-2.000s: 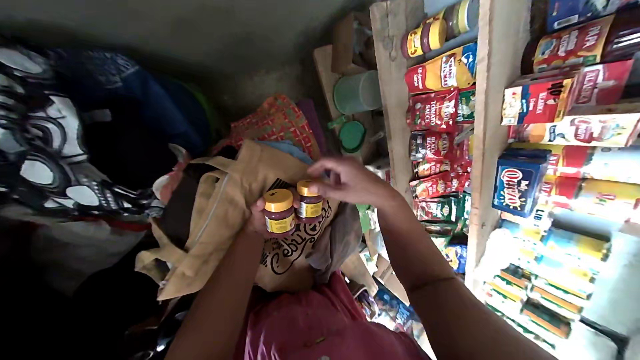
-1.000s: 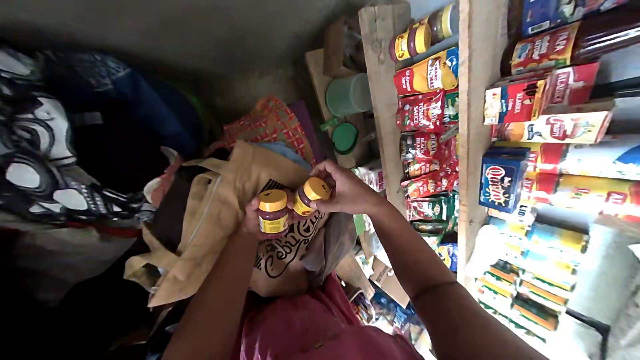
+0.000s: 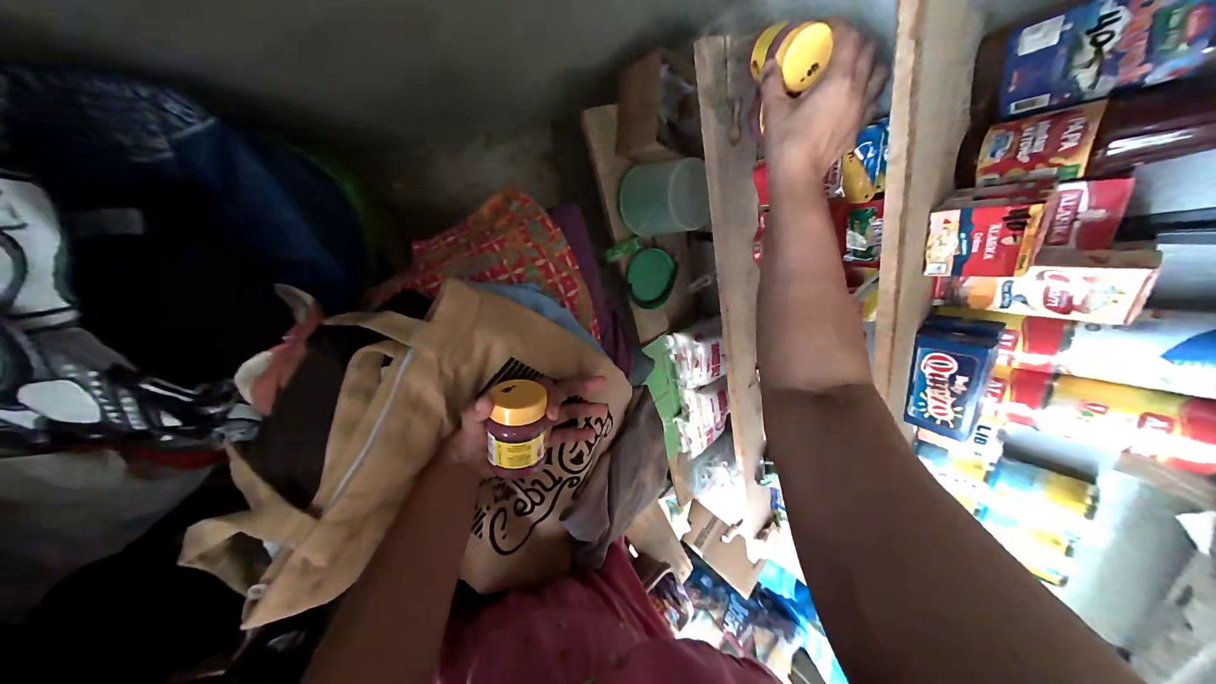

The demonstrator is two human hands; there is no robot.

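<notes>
My left hand (image 3: 475,432) holds a small jar with a yellow lid and dark contents (image 3: 517,429), upright in view, in front of a tan cloth tote bag (image 3: 399,418) with dark lettering. Some of its fingers are spread beyond the jar. Up at the top of a wooden shelf, my right hand (image 3: 826,104) is closed around a second yellow-lidded jar (image 3: 807,55). Another yellow-edged jar (image 3: 766,47) shows just to the left of it, partly hidden. The right forearm covers much of the packets on that shelf.
Wooden shelf uprights (image 3: 730,237) stand on the right, with sauce packets, a blue box (image 3: 953,380), cartons (image 3: 983,239) and cans beyond. A translucent green container (image 3: 665,197) and a green lid (image 3: 651,276) are behind the bag. Bags and clothing fill the left side.
My right hand has moved from beside the left hand up to the shelf top, taking one jar along. My left hand still holds the other jar in front of the tote bag.
</notes>
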